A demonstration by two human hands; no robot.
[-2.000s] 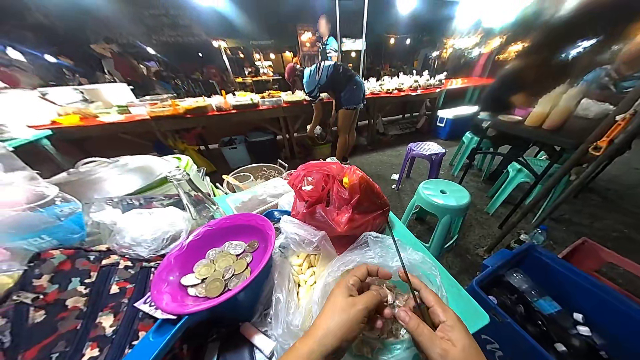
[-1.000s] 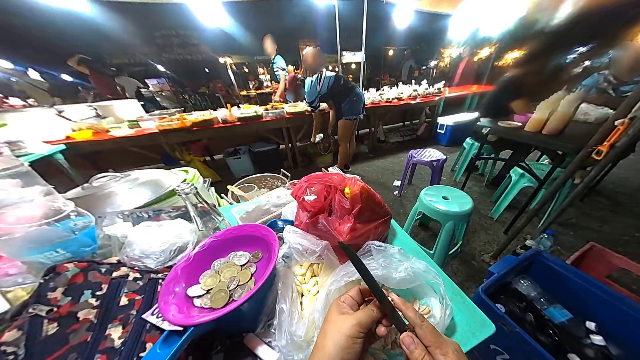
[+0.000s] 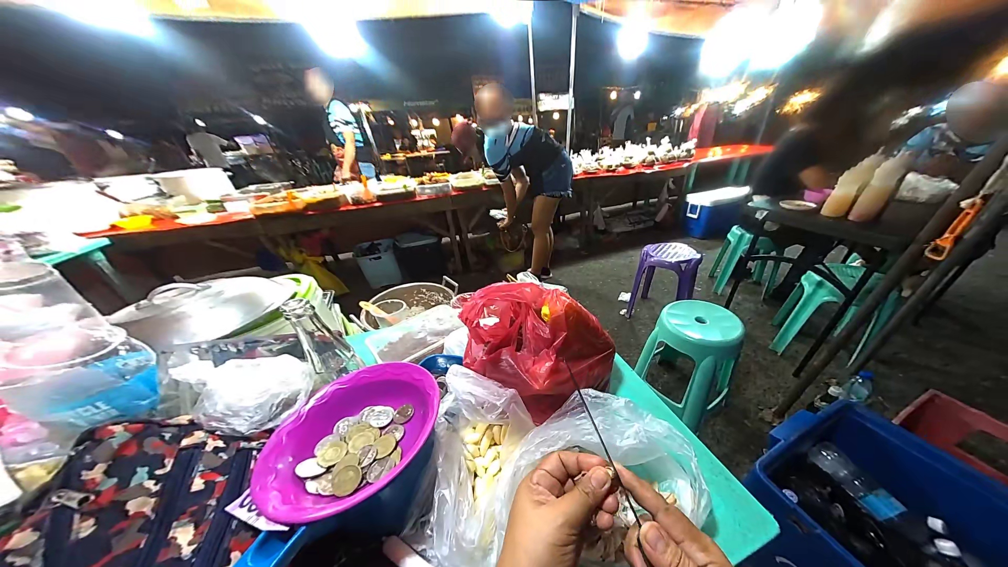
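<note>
Near the bottom centre, my left hand (image 3: 563, 504) pinches a small pale piece, probably a garlic clove, between thumb and fingers. My right hand (image 3: 669, 524) grips a thin dark knife (image 3: 594, 429), seen nearly edge-on and pointing up and away. Both hands are over an open clear plastic bag (image 3: 630, 433) whose contents are partly hidden. Left of it stands a plastic bag of peeled cloves (image 3: 487, 449). A magenta plastic bowl (image 3: 272, 472) holding several coins rests on a blue container. Behind the clear bags sits a red plastic bag (image 3: 535, 339).
These bags stand on a turquoise table (image 3: 732, 512). At right are a teal stool (image 3: 701, 339), a purple stool (image 3: 665, 268) and a blue crate with bottles (image 3: 787, 441). A lidded pot (image 3: 205, 303) is at left. A person (image 3: 531, 165) bends beside the long food counter (image 3: 394, 205).
The knife's broad blade side showed one second ago; now it appears nearly edge-on. A standing person behind the counter has shifted left, apart from the bending person.
</note>
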